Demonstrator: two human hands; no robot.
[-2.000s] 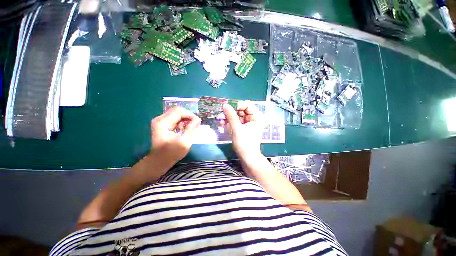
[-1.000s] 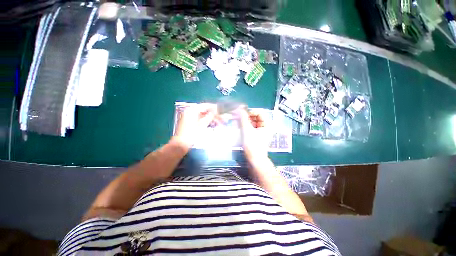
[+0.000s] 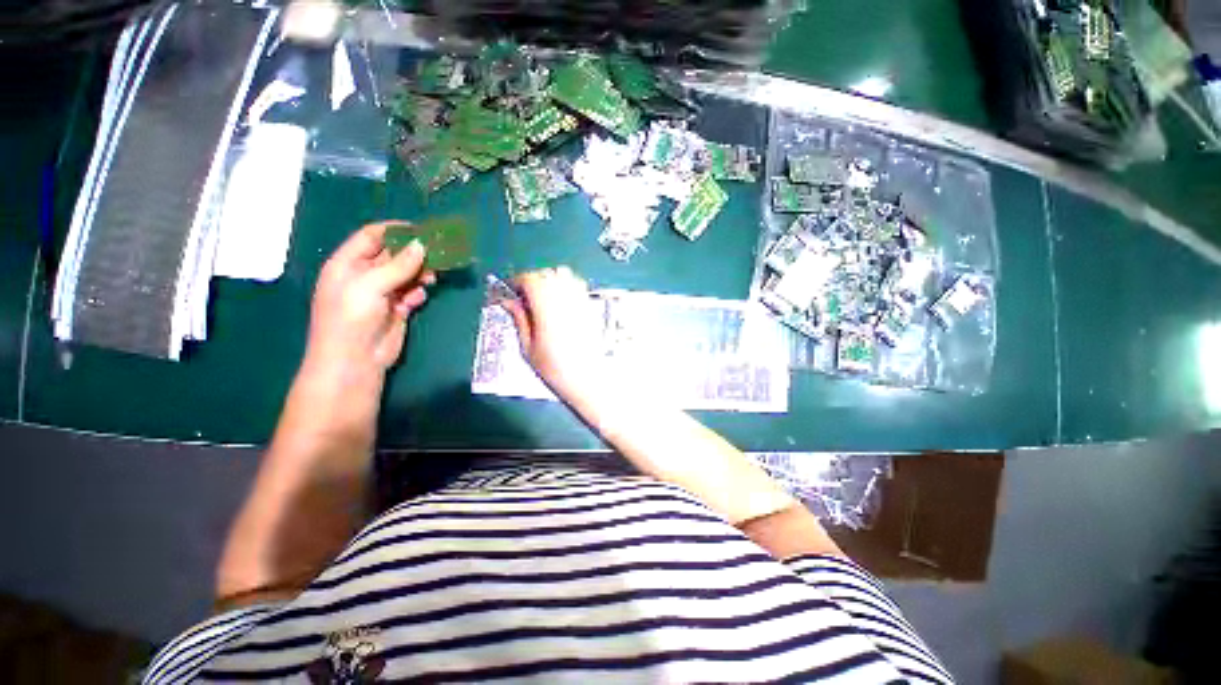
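My left hand holds a green circuit board between thumb and fingers, above the bench left of centre. My right hand is over the left part of the adhesive sheet, fingers bent down at its upper edge; whether a small piece is at the fingertips cannot be told. The sheet lies flat in front of my body, partly washed out by glare. A loose heap of green boards lies behind it. A second heap of boards lies on clear plastic to the right.
A stack of long grey strips and a white card lie at the left, with a crinkled clear bag behind. Dark trays with boards stand at the far right back. An open carton is below the bench edge.
My hands were together over the sheet and have parted. My left hand has moved left with a board in it; my right hand has moved to the sheet's left part.
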